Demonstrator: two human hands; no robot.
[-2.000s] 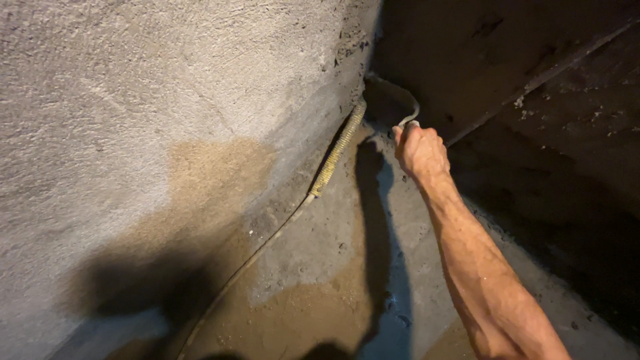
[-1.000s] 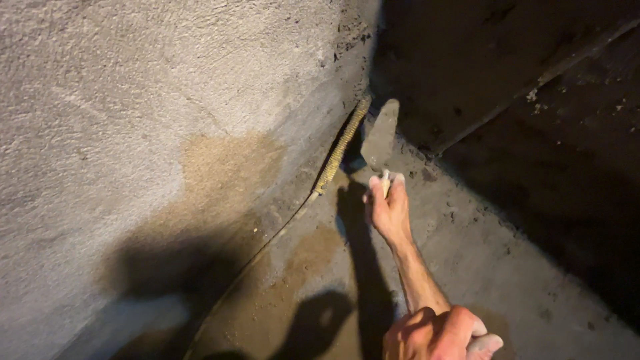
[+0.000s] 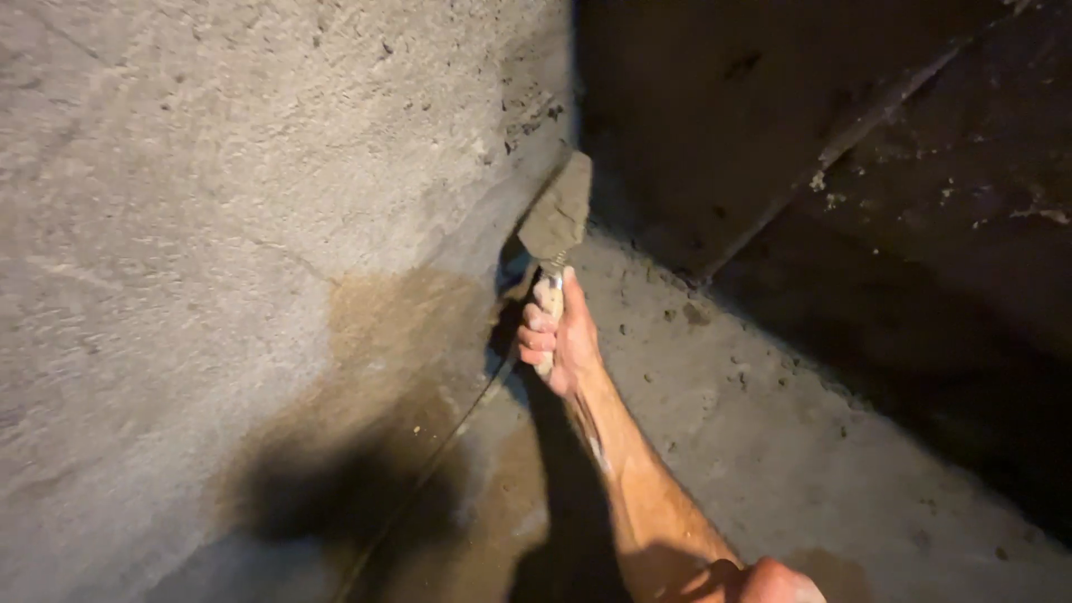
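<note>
My right hand (image 3: pixel 563 331) reaches up from the lower right, its fingers and thumb closed around the pale handle (image 3: pixel 548 331) of a trowel. The trowel's grey, dirty blade (image 3: pixel 559 208) points up toward the corner where the walls meet. Part of my left hand (image 3: pixel 775 582) shows at the bottom edge, beside my right forearm; most of it is cut off. A thin cable (image 3: pixel 452 435) runs from near my right hand down to the bottom left. Its upper part is mostly hidden behind the hand and trowel.
A rough pale wall (image 3: pixel 209 209) stands at the left, with a brown damp patch (image 3: pixel 394 327) low on it. A dark wall (image 3: pixel 712 109) with a diagonal seam is at the right. Below runs a grey, pitted surface (image 3: pixel 712 394) with dark shadows.
The trowel and my right hand have moved left since one second ago, and now cover the yellowish corrugated sleeve on the cable. My left hand, unseen two seconds ago, has come in at the bottom.
</note>
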